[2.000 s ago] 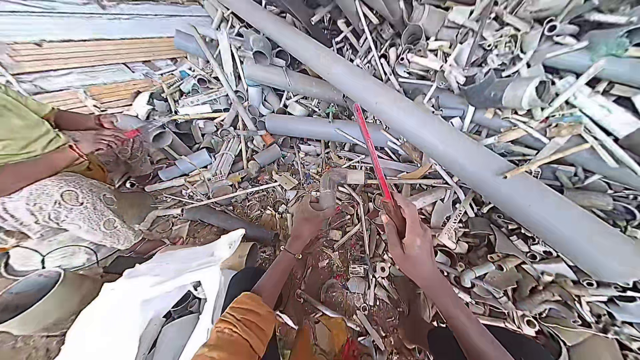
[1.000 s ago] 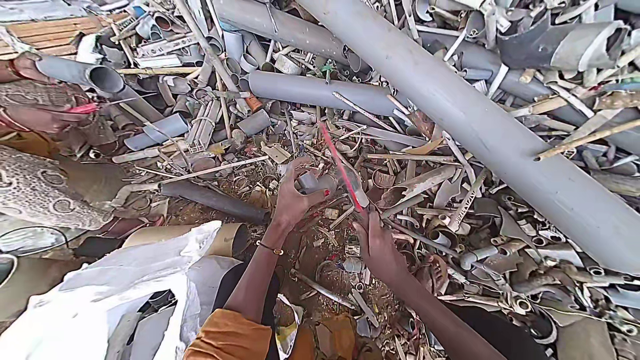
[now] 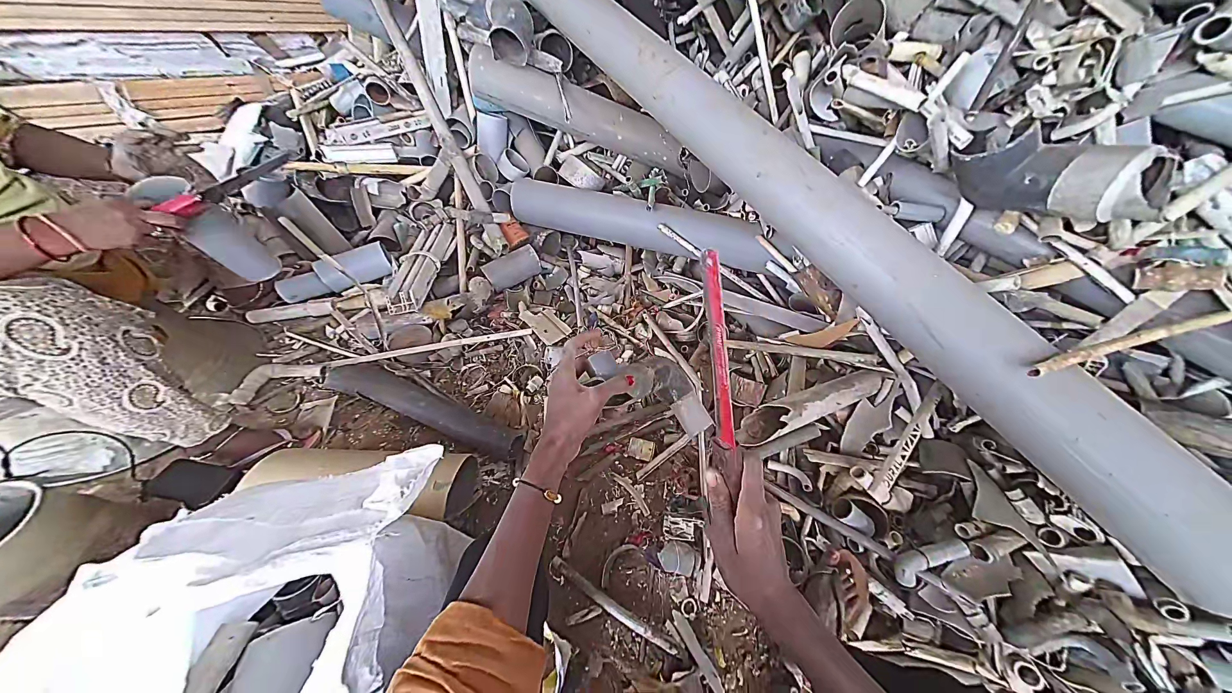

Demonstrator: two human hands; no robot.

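My left hand (image 3: 577, 399), a bracelet at its wrist, holds a short grey plastic pipe fitting (image 3: 664, 380) between thumb and fingers near the middle of the view. The fitting is blurred, and a pale squarish end points toward my right hand. My right hand (image 3: 746, 510) is closed round the handle of a red hacksaw-like blade tool (image 3: 718, 351), which stands nearly upright just right of the fitting. I cannot tell whether tool and fitting touch. Below both hands lies dirt strewn with plastic scraps.
A long grey pipe (image 3: 866, 250) crosses the heap of broken pipes (image 3: 914, 481) on the right. At lower left stands a white sack (image 3: 289, 539) with pipe pieces inside. On the left, another person's hands (image 3: 106, 226) hold a red-handled saw (image 3: 217, 192) and a grey pipe (image 3: 231, 241).
The red tool stands more upright and is now apart from my left hand's fingers. The other person's hands show a grey pipe piece with the saw above it. The view has shifted.
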